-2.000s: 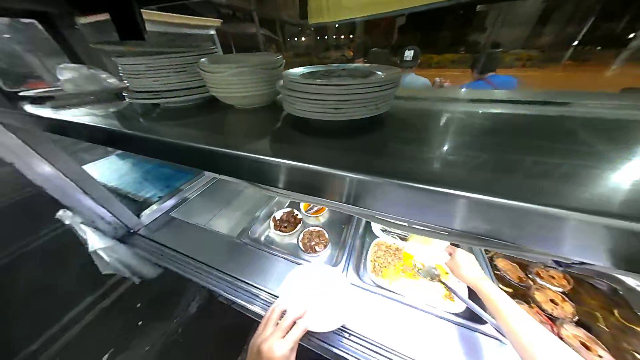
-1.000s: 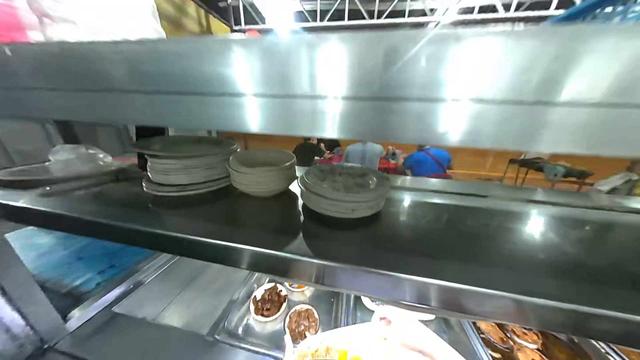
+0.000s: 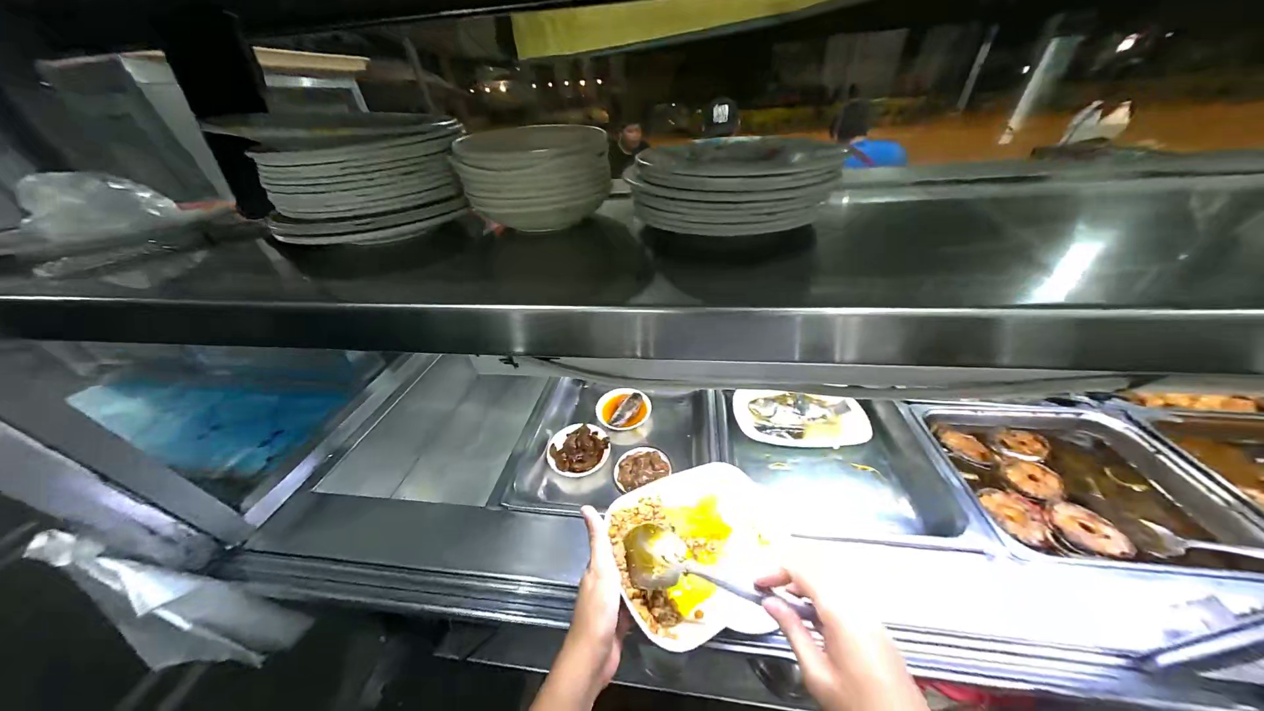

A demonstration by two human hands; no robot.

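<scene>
My left hand (image 3: pixel 594 607) grips the left rim of a white oval dish (image 3: pixel 736 486) holding minced meat (image 3: pixel 632 520) and yellow egg-like food. The dish is above the counter's near edge. In my right hand (image 3: pixel 825 632) is the handle of a metal serving spoon (image 3: pixel 654 555), its bowl over the food. Part of a white plate (image 3: pixel 752 617) shows beside and below the dish. Beyond are three small bowls, one with dark meat (image 3: pixel 579 450), one with brown meat (image 3: pixel 642 469) and one with orange sauce (image 3: pixel 623 408), on a metal tray (image 3: pixel 523 464).
A white plate with fish (image 3: pixel 802 419) sits in a metal tray. Right of it, a pan (image 3: pixel 1116 434) holds fish steaks in sauce. Stacked plates (image 3: pixel 360 183), bowls (image 3: pixel 533 183) and more plates (image 3: pixel 736 193) stand on the steel shelf (image 3: pixel 938 267) overhead. People are in the background.
The dish of minced meat and egg was in the tray two seconds ago; now my left hand holds it near the counter's edge. The view has tilted up and back down.
</scene>
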